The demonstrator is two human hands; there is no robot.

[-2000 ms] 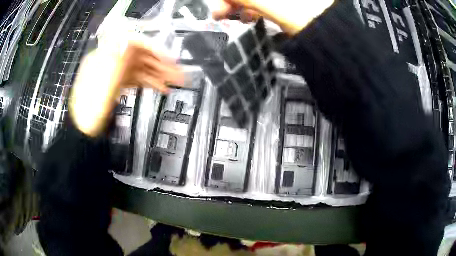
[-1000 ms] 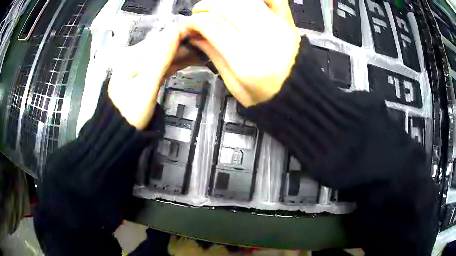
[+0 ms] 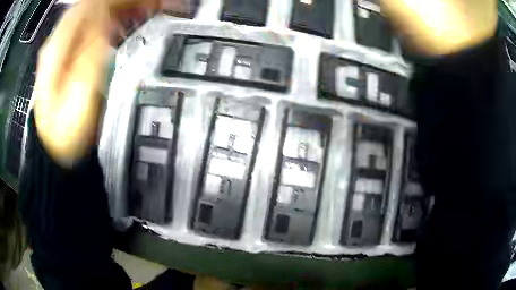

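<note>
A whitish packing tray (image 3: 186, 164) fills the middle, with black phone-type housings in its pockets. Upright housings stand in the near row, such as this one (image 3: 297, 181), and a crosswise housing (image 3: 226, 62) lies behind them. Several housings show a small dark square, like this one (image 3: 281, 222). My left hand (image 3: 73, 85) is blurred over the tray's left side. My right hand (image 3: 447, 22) is blurred at the upper right, cut off by the top edge. The fingers and anything in them cannot be made out on either hand.
The green bench edge (image 3: 254, 269) runs below the tray. More dark housings (image 3: 312, 17) lie in the far row at the top. Dark gridded material (image 3: 21, 107) lies at the far left. My dark sleeves cover both sides of the view.
My hands were together over the tray's upper middle and have moved apart, left and right. The crosswise housings are now uncovered. The dark gridded sheet seen two seconds ago is not visible.
</note>
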